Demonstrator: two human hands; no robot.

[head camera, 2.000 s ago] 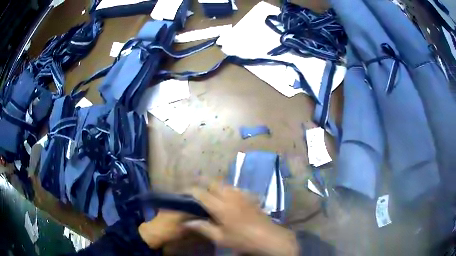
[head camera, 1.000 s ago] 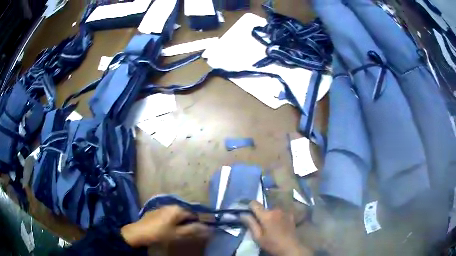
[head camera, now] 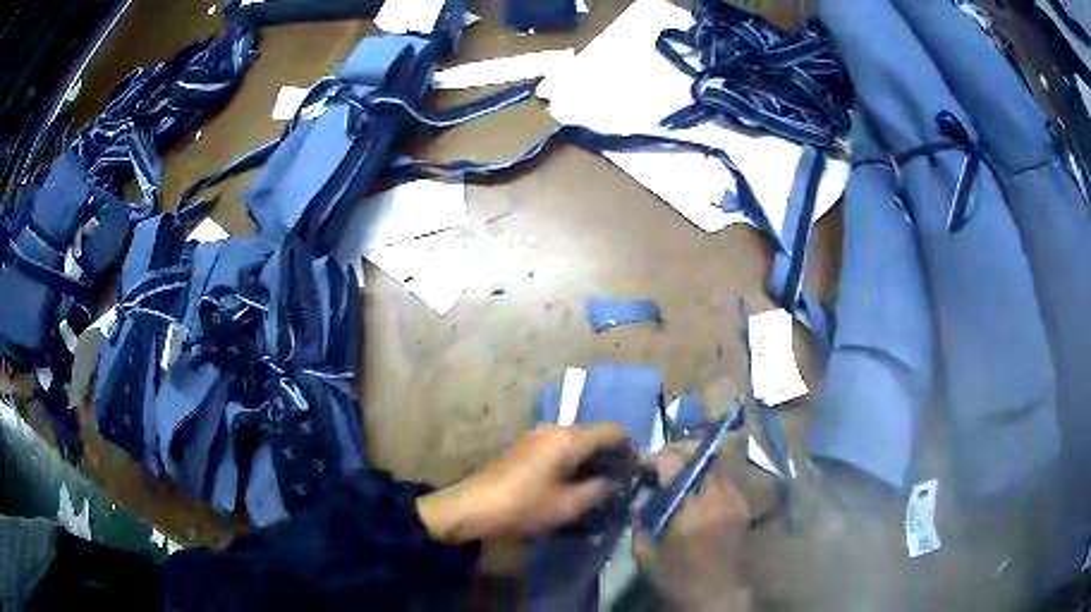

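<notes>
A small stack of blue cut parts [head camera: 616, 392] with a white strip [head camera: 572, 397] on top lies in front of me, its near part covered by my hands. My left hand [head camera: 538, 478] is at the stack's left with bent fingers, on the dark tie strip. My right hand [head camera: 706, 526] is blurred and grips the same tie strip [head camera: 700, 466], whose end sticks up to the right. The strip between the hands is blurred.
Tied bundles [head camera: 257, 371] lie at the left. Rolled panel bundles [head camera: 885, 311] lie at the right. A tangle of tie strips [head camera: 760, 72] rests on white paper [head camera: 622, 96] at the back. A fabric scrap [head camera: 623, 313] and tickets [head camera: 778, 356] lie on the table [head camera: 479, 335].
The tie strip, earlier stretched across the stack between both hands, is now gathered over it. My left hand has moved right, close to my right hand. The camera view has shifted slightly.
</notes>
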